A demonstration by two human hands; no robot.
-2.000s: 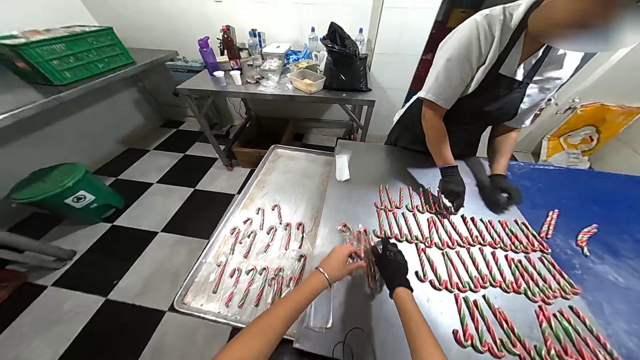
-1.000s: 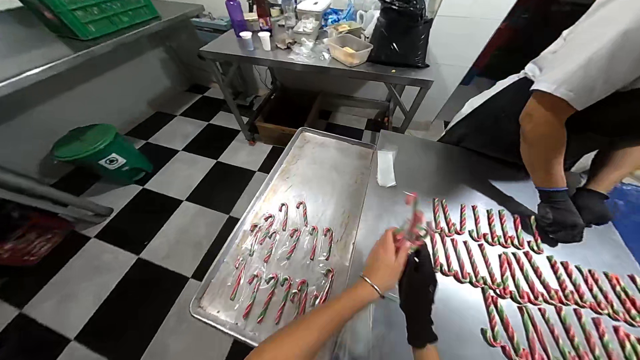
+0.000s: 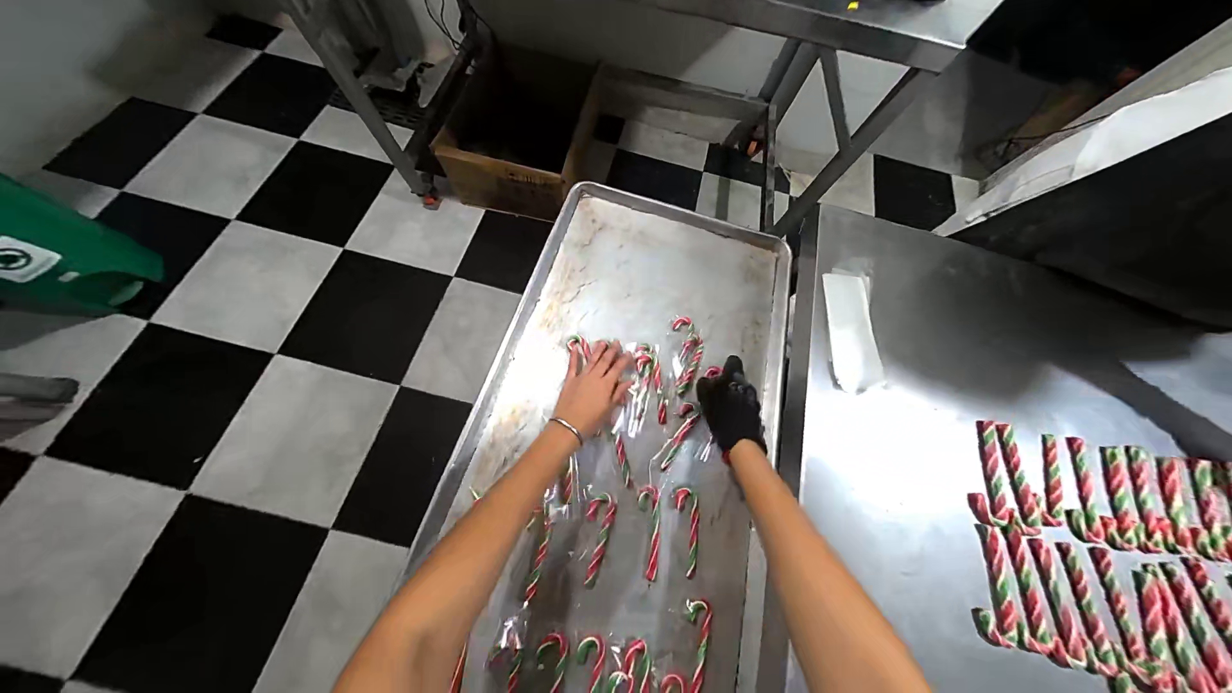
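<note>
My left hand (image 3: pixel 594 387), bare with a bracelet at the wrist, lies spread over wrapped candy canes on a metal sheet tray (image 3: pixel 674 258). Its fingertips touch a red and green candy cane (image 3: pixel 654 381) in clear wrap. In a black glove, my right hand (image 3: pixel 731 404) rests at the tray's right side, over another cane whose hook shows at its fingertips; its grip is partly hidden. Between and beyond the hands lies a wrapped candy cane (image 3: pixel 689 358). Rows of more wrapped canes (image 3: pixel 599 539) cover the near half of the tray.
On the steel table (image 3: pixel 895 462) at right are rows of candy canes (image 3: pixel 1078 539) and a white strip (image 3: pixel 852 332). A cardboard box (image 3: pixel 505 178) sits under a steel table (image 3: pixel 847 34) beyond. A green bin (image 3: pixel 72 255) stands at left. Part of a person's dark apron (image 3: pixel 1136 212) shows upper right.
Both my hands have moved from the steel table onto the tray. The wrapped canes my left hand held up now lie on the tray, beyond the earlier rows. The view has swung left and down.
</note>
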